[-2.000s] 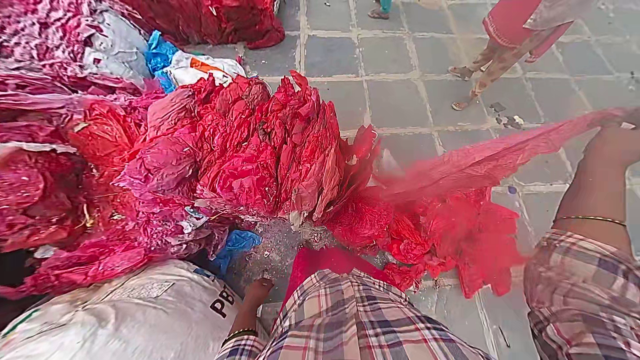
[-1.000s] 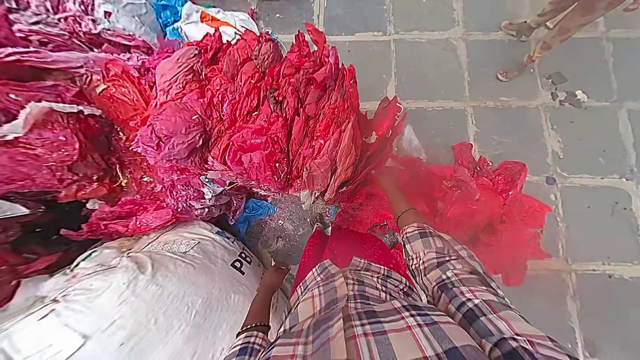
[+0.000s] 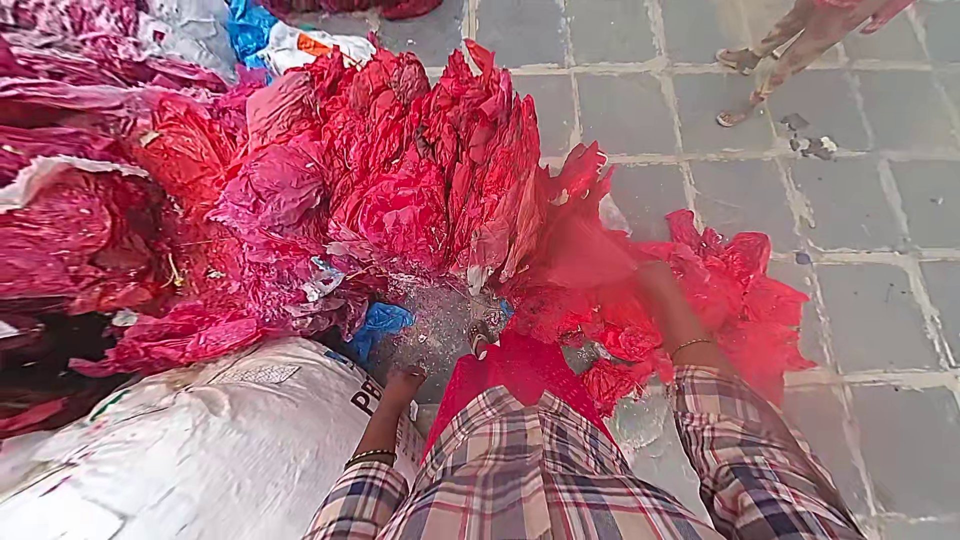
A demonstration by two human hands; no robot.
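A big heap of crumpled red and pink plastic sheets (image 3: 405, 172) rises in front of me. My right hand (image 3: 651, 274), blurred by motion, is among red sheets at the right side of the heap; a blurred red sheet (image 3: 577, 240) stretches from the heap to it, and the hand seems to grip it. Looser red sheets (image 3: 735, 300) lie on the paving beyond that hand. My left hand (image 3: 407, 377) hangs low beside a stuffed white woven sack (image 3: 195, 442), its fingers near the sack's edge; whether it holds anything is unclear.
A blue plastic scrap (image 3: 381, 321) lies between sack and heap. White and blue plastic (image 3: 300, 45) is at the heap's back. A person's legs (image 3: 780, 60) stand on the stone paving (image 3: 862, 307) at the upper right, near small dark and white debris (image 3: 814, 145).
Two seconds ago my right hand was far out to the right with a red sheet stretched from the heap; it came back to the heap and is now slightly right of it. My left hand stayed by the sack.
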